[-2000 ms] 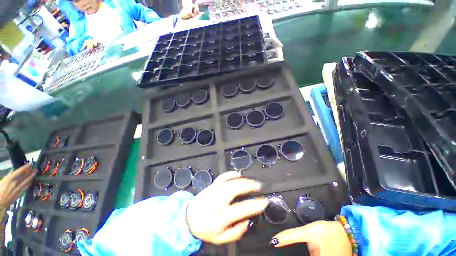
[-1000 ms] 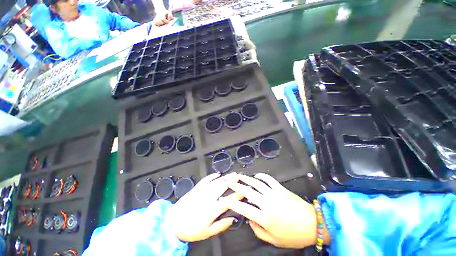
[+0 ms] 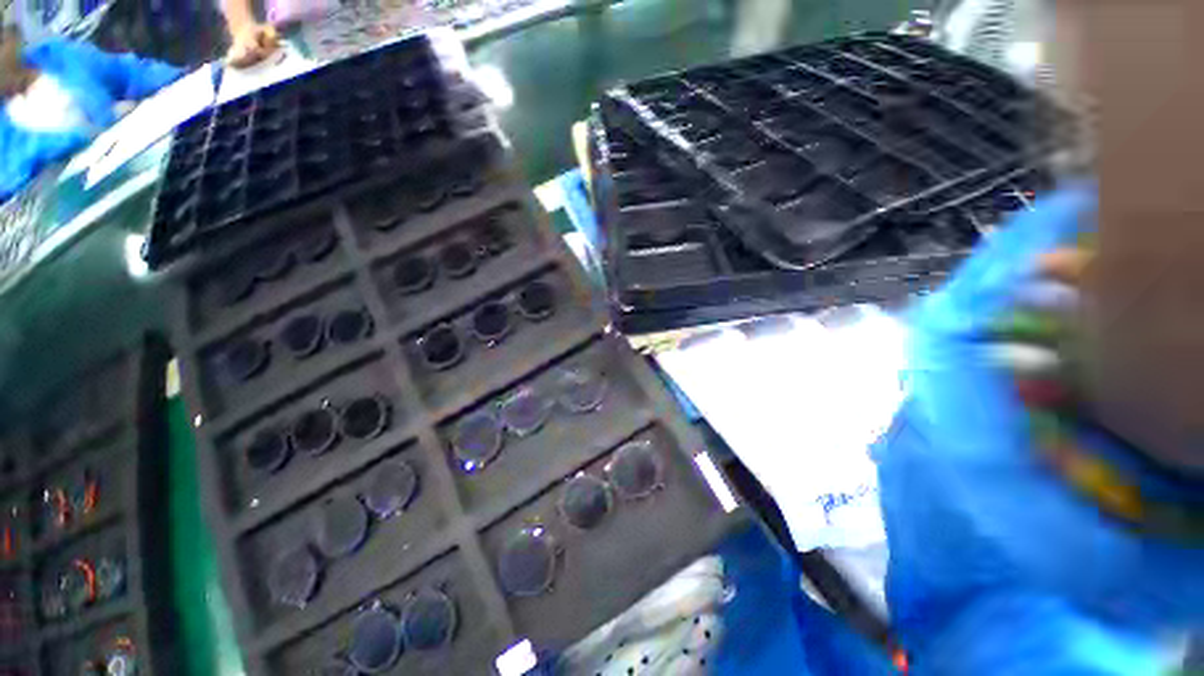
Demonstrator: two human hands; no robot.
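A dark foam tray (image 3: 442, 429) lies in the middle, tilted in view, with two columns of pockets. Round dark watch discs (image 3: 530, 560) sit in its pockets, many in threes; the bottom left pocket shows two clearly. A small white label (image 3: 516, 658) is at its near edge. My right hand (image 3: 1146, 238) is a large brown blur very close at the right edge, cut off, above a blurred bead bracelet and blue sleeve. Its fingers and any held thing cannot be made out. My left hand is not in view.
Glossy black blister trays (image 3: 819, 159) are stacked at right, above white paper (image 3: 792, 409). A small-cell tray (image 3: 310, 145) lies beyond the foam tray. Another foam tray (image 3: 152, 502) with orange-ringed units is at left. A dark strap-like item, dotted cloth and another person's hand show.
Both hands have left the foam tray; my right arm is raised at the right and my left hand is out of view. The view has swung right, showing white paper and the tray's near edge.
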